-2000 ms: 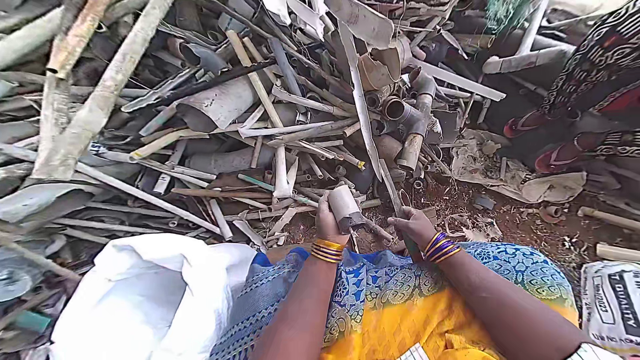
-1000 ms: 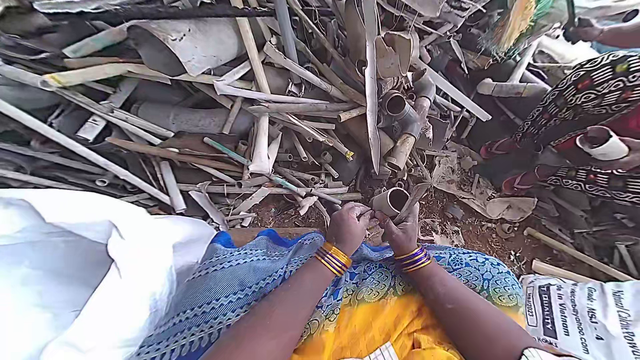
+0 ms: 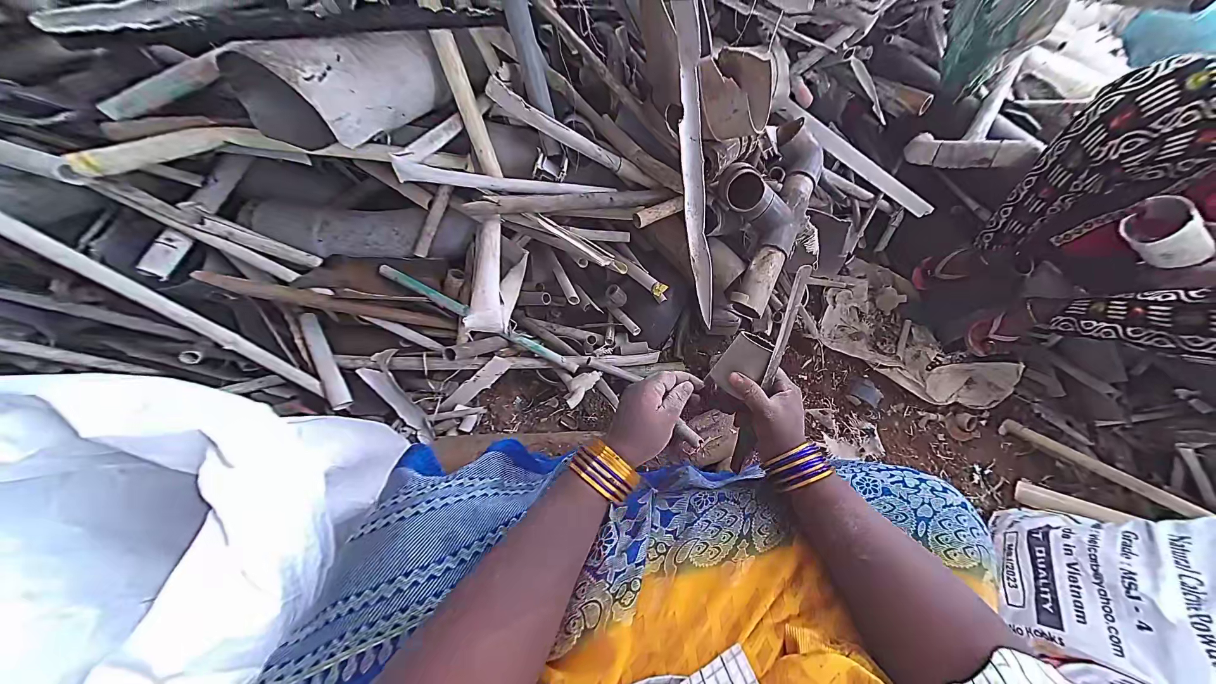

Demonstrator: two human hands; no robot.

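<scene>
My right hand [image 3: 774, 413] grips a short grey plastic pipe piece [image 3: 739, 366] together with a long, narrow, blade-like tool [image 3: 788, 318], which slants up past the fingers. Just left of them is my left hand [image 3: 655, 413], its fingers curled inward; whether something small is pinched there cannot be seen. Close to its fingertips lies the end of a thin stick or pipe [image 3: 686, 434]. Both hands are above the front of my lap. Beyond them, grey pipe fittings [image 3: 760, 199] rest on the scrap heap beside a long, pointed strip of split pipe [image 3: 695, 171].
A large heap of scrap pipes [image 3: 332, 228] spreads ahead and left. At the left is a white sack [image 3: 237, 503]; a printed sack [image 3: 1092, 589] lies at the right. Another person's patterned clothing [image 3: 1111, 161] and a short pale pipe ring [image 3: 1170, 233] are at the upper right.
The short pipe piece was in my left hand two seconds ago and is now in my right. My left hand has come away from it. The other person's pipe ring has moved right.
</scene>
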